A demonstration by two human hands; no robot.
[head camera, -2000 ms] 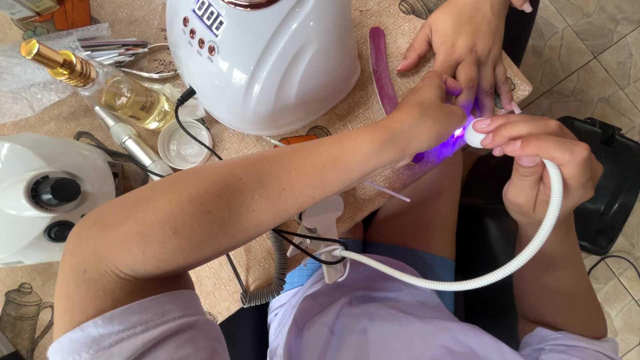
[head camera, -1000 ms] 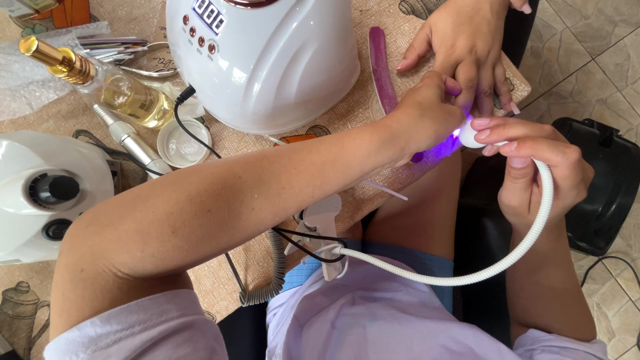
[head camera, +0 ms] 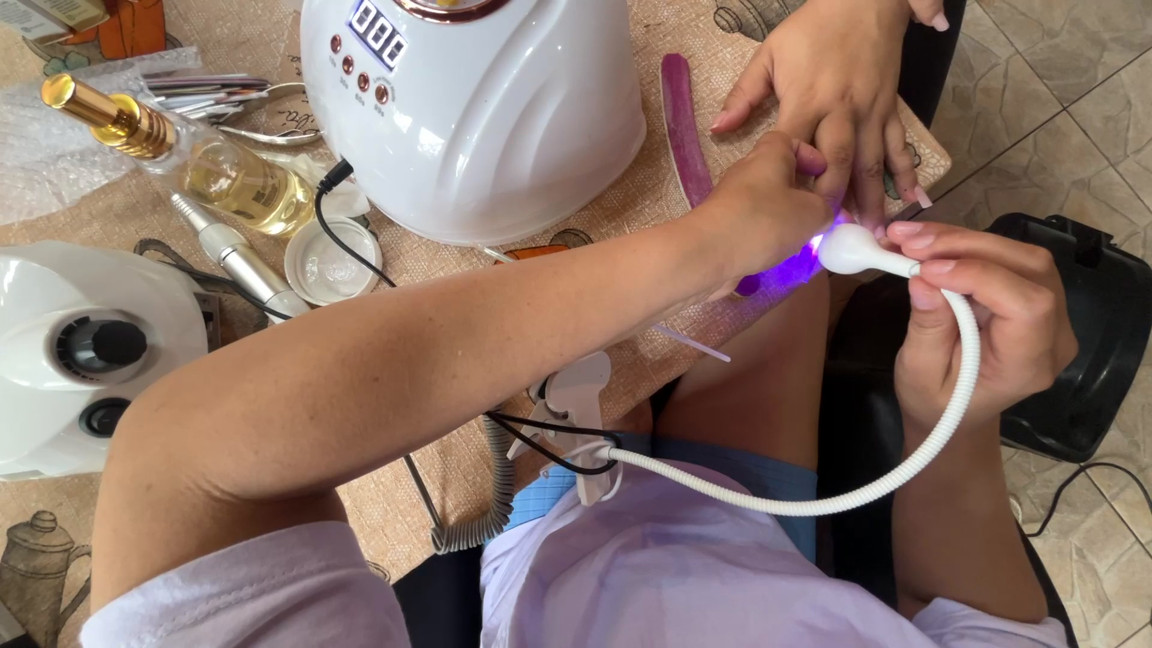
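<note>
My right hand [head camera: 999,315] holds the white head of a gooseneck UV lamp [head camera: 850,249], lit violet, at the fingertips of another person's hand [head camera: 837,99]. My left hand [head camera: 765,207] is closed around a finger of that hand, close beside the lamp head; its own fingertips are partly hidden. The lamp's white flexible neck [head camera: 810,506] curves down to a white clamp [head camera: 580,396] at the table edge. A purple nail file [head camera: 686,135] lies left of the person's hand. A thin pale stick [head camera: 693,344] pokes out from under my left forearm.
A large white nail lamp [head camera: 486,117] stands beyond my left forearm. Left are a glass bottle with gold cap [head camera: 247,184], a nail drill handpiece [head camera: 236,256], a small round dish [head camera: 333,259], metal tools [head camera: 207,94] and a white machine with knobs [head camera: 90,360]. A black bin [head camera: 1080,360] stands right.
My right hand with the lamp head has shifted slightly left since the earliest frame. My left hand stays at the other person's fingers.
</note>
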